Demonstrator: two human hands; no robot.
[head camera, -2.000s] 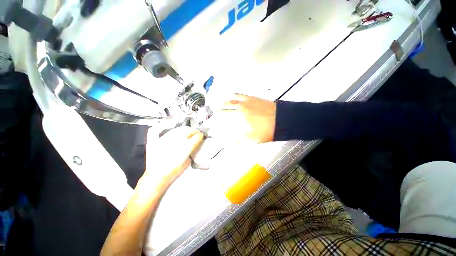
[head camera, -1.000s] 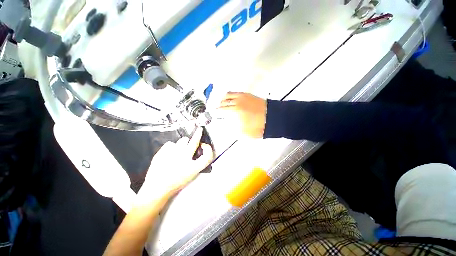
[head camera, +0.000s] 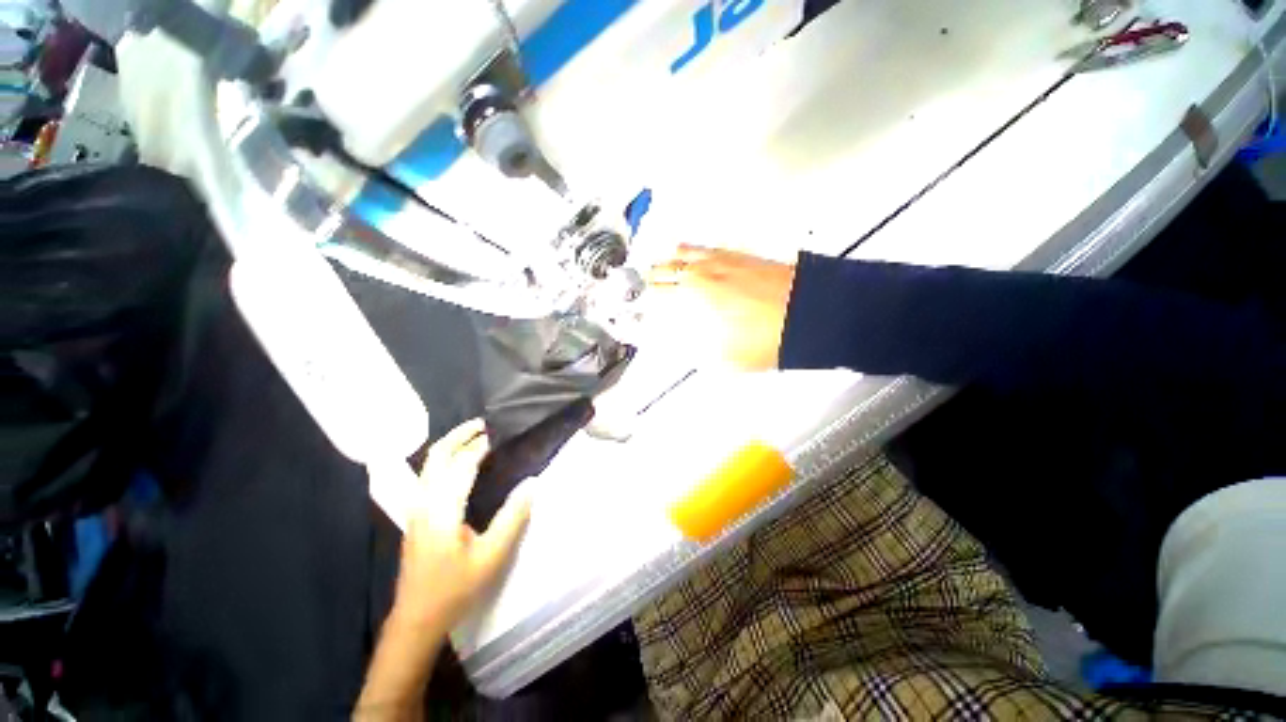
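Note:
Black fabric (head camera: 543, 374) runs from the needle and presser foot area (head camera: 604, 261) of the white sewing machine (head camera: 621, 85) over the table's left edge. My left hand (head camera: 458, 515) is at that edge beside the fabric, its thumb and fingers spread apart with black cloth showing between them. My right hand (head camera: 726, 303) lies low and flat just right of the presser foot. Its fingers are washed out by glare, so I cannot tell whether they hold cloth.
A white rounded arm (head camera: 332, 360) stands left of the needle. An orange block (head camera: 733, 491) sits at the near table edge by the ruler strip. Red-handled snips (head camera: 1140, 43) lie at the far right. Shiny black material (head camera: 85, 325) is at the left. A plaid apron (head camera: 832, 592) is below.
My left hand has moved away from the presser foot, down and left, and its fingers have opened. More black fabric shows left of the foot. The whole view has shifted. My right hand stays beside the foot.

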